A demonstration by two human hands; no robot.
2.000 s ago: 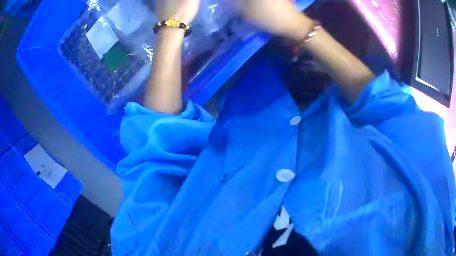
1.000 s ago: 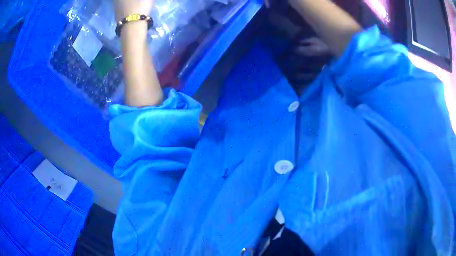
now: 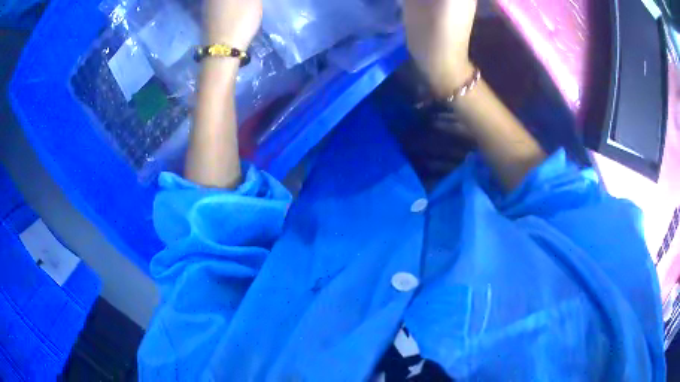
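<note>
My left hand [image 3: 233, 21] is at the top edge over clear crinkled plastic bags [image 3: 320, 30] inside a deep blue bin [image 3: 56, 123]. Its fingers are cut off by the edge. My right hand [image 3: 438, 33] is at the top edge beside the bin's near rim. Its fingers are also out of the picture, so what either hand holds is hidden. A clear bag with a dark dotted pattern [image 3: 112, 112], a white label [image 3: 130, 71] and a green patch [image 3: 151, 101] lies left of my left wrist.
A dark tablet back cover [image 3: 640, 89] lies at the far right by a pink film-covered mat [image 3: 548, 45]. Another blue crate [image 3: 30, 298] with a white paper label [image 3: 49, 251] stands at the lower left. My blue jacket fills the lower middle.
Since one second ago, my right hand has come back into view at the top, near the bin's rim. My left hand has shifted slightly right over the bags. The camera view has shifted slightly.
</note>
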